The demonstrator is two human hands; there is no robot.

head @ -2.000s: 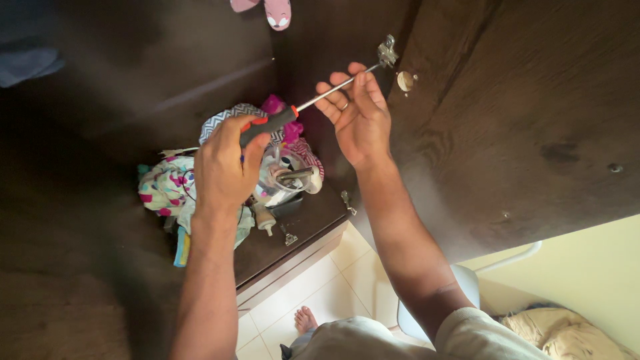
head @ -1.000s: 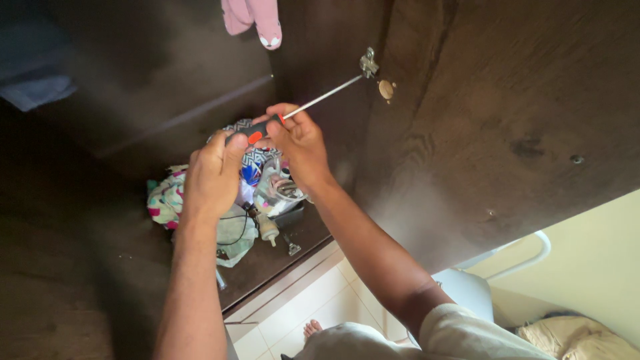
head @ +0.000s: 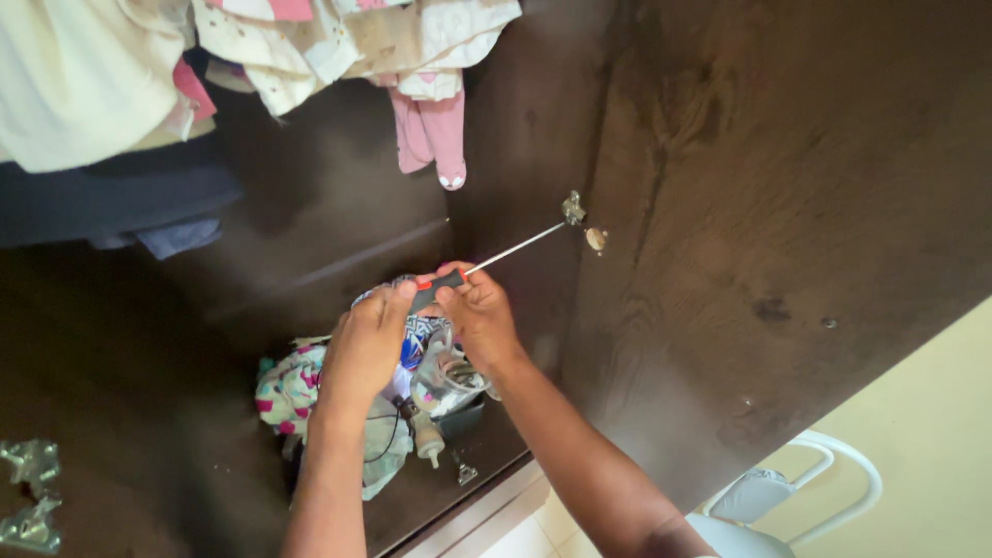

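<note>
Both hands are on a long screwdriver (head: 515, 249) with a black and red handle. My left hand (head: 368, 341) grips the handle's rear end, and my right hand (head: 480, 314) holds its front part near the shaft. The shaft slants up to the right, and its tip meets a metal hinge plate (head: 573, 208) on the dark wood panel. Just below that plate is a round, pale hole (head: 596, 239). Whether the tip sits in a screw is too small to tell. Another metal hinge piece (head: 466, 473) lies on the cabinet's bottom board.
Behind and below my hands are a clear plastic container (head: 446, 387), a small bottle (head: 427, 440) and patterned cloth (head: 291, 391). Clothes (head: 271, 54) and pink tights (head: 434, 132) hang above. Metal hinges (head: 29, 496) are at lower left. A white-framed chair (head: 837, 480) stands at lower right.
My right hand has moved from the shaft near the hinge plate back to the front of the handle. The view has shifted, showing more of the hanging clothes.
</note>
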